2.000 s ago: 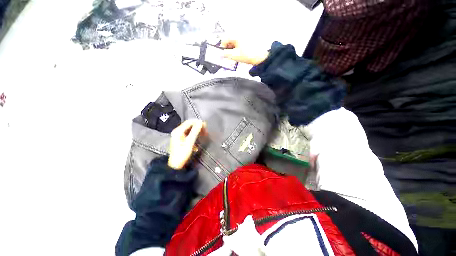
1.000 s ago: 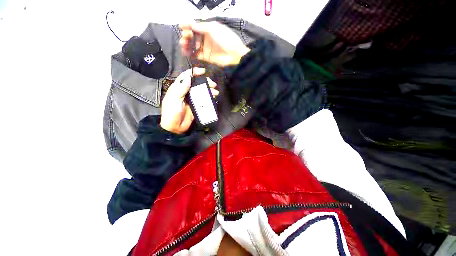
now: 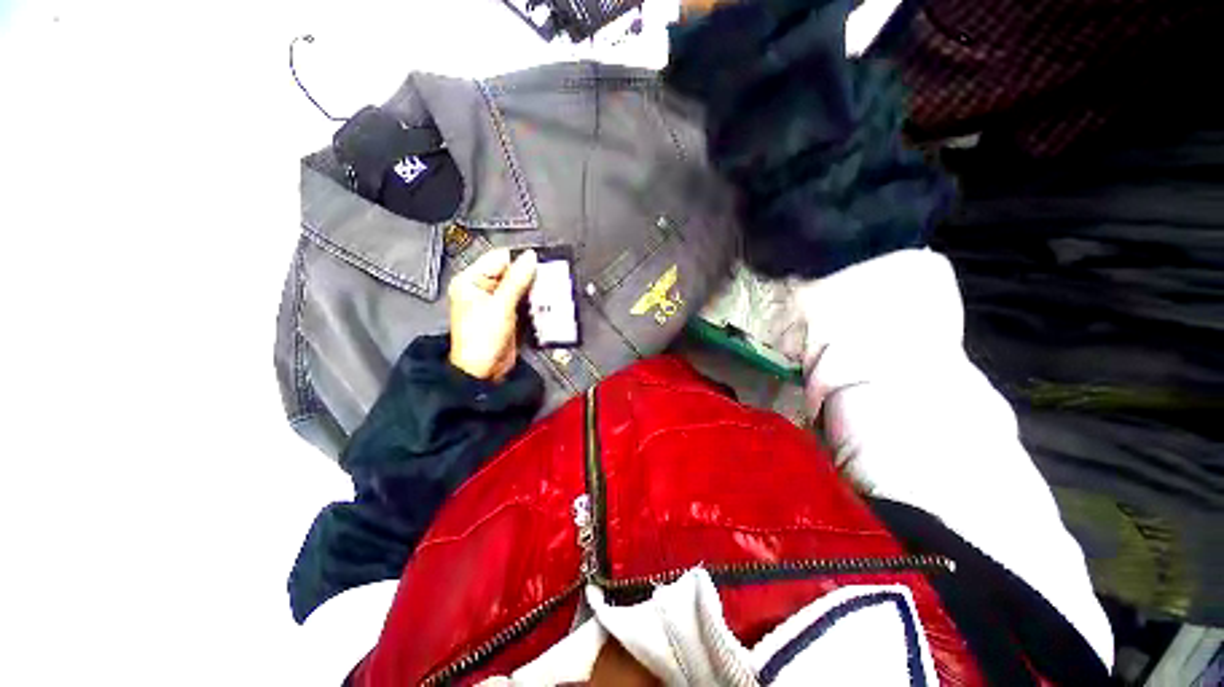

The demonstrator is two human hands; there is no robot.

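Observation:
A grey denim jacket (image 3: 550, 161) lies front up on the white table, with a yellow emblem on its chest. A black hanger (image 3: 403, 164) with a thin metal hook sits inside its collar. My left hand (image 3: 486, 311) is over the front placket, its fingertips shut on a hang tag (image 3: 553, 302), a black card with a white panel. Of my right hand (image 3: 701, 6) only a sliver shows at the top edge; its fingers are cut off, so I cannot tell what it holds.
Loose hang tags (image 3: 571, 16) lie at the top edge of the table (image 3: 148, 269). A container with a green rim (image 3: 745, 352) holding whitish material is beside the jacket's right side. Dark garments (image 3: 1087, 309) fill the right side, with a dark red checked fabric (image 3: 1000, 61) at the top right.
The hang tag came into my left hand after the first earlier frame and stays there. My right hand has moved from over the jacket up and right to the top edge, uncovering the emblem.

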